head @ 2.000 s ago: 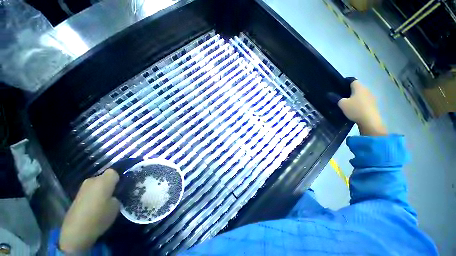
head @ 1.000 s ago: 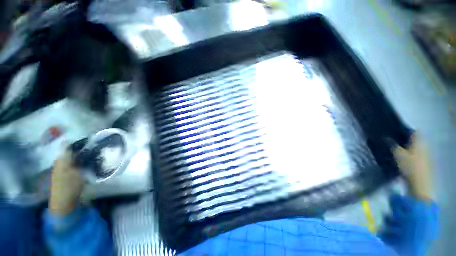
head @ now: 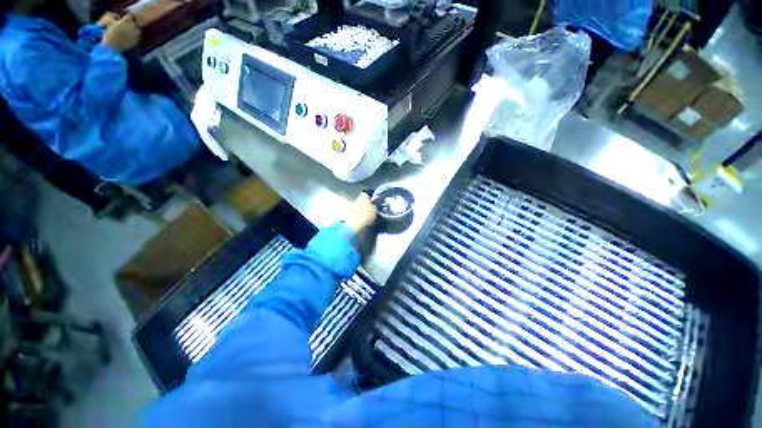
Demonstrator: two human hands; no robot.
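Observation:
My left hand (head: 363,212) reaches forward and grips the left side of a small round cup (head: 395,219). The cup has a pale patch of small parts in its middle. It is over the metal bench beside the machine; I cannot tell whether it rests on the bench. The large black tote tray (head: 618,194) is at the right, with close rows of shiny, slim strips (head: 535,288) inside. My right hand is not in view.
A white machine control box (head: 292,109) stands ahead, with a black tray of white parts (head: 355,43) on top. A crumpled tissue (head: 412,148) and clear bag (head: 539,84) lie behind the cup. A second black tray (head: 163,341) is lower left. Another person (head: 92,109) is upper left.
My left hand has moved with the cup from over the large tray to the bench by the machine. My right hand, earlier at the tray's right rim, has left the view.

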